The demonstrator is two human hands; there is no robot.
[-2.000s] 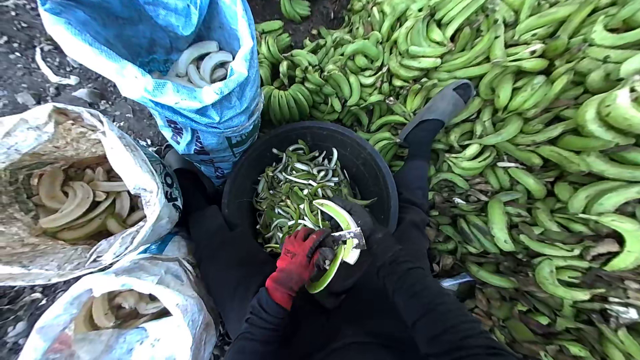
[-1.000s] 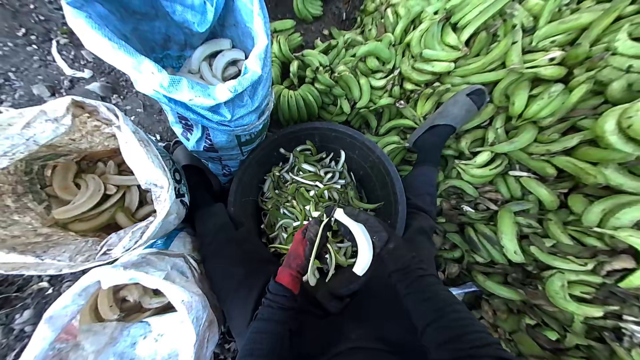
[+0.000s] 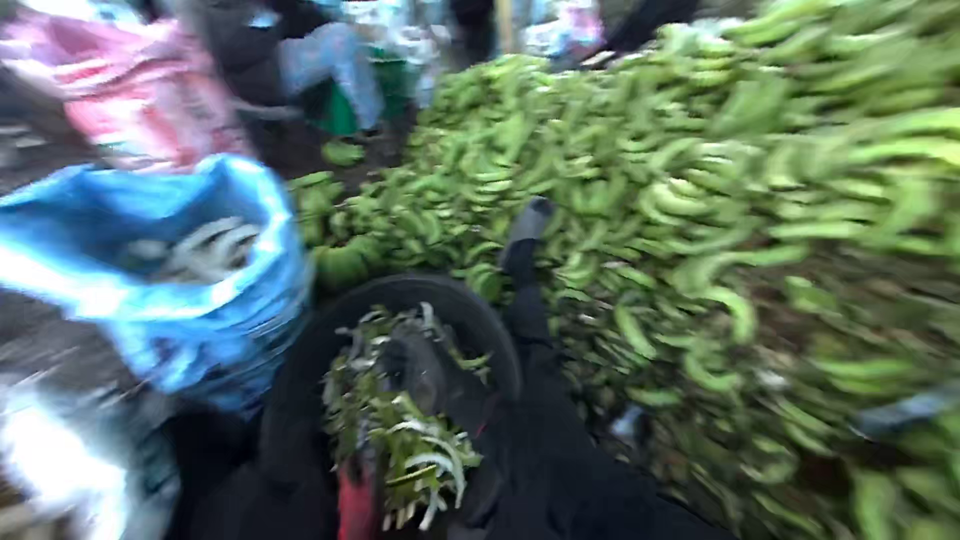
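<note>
The view is strongly blurred. A black round tub (image 3: 495, 330) stands between the legs and holds green and pale banana or plantain peels (image 3: 427, 442). My left hand (image 3: 358, 487), in a red and dark glove, reaches into the tub against the left side of the peels; its fingers are hidden. My right hand (image 3: 420, 367), in a dark glove, is low in the tub over and beside the peels, its fingers too blurred to make out. No peeled fruit or knife can be made out in either hand.
A blue woven sack (image 3: 217, 330) with pale peeled fruit stands left of the tub, a whitish sack (image 3: 67, 457) nearer. Pink-and-white sack (image 3: 157, 97) is behind. Green bananas or plantains (image 3: 675, 202) are heaped ahead and right, around my outstretched foot (image 3: 529, 221).
Both hands have gone down into the peels in the tub. The pale peeled fruit held a second ago no longer shows in them. The view has swung up and left.
</note>
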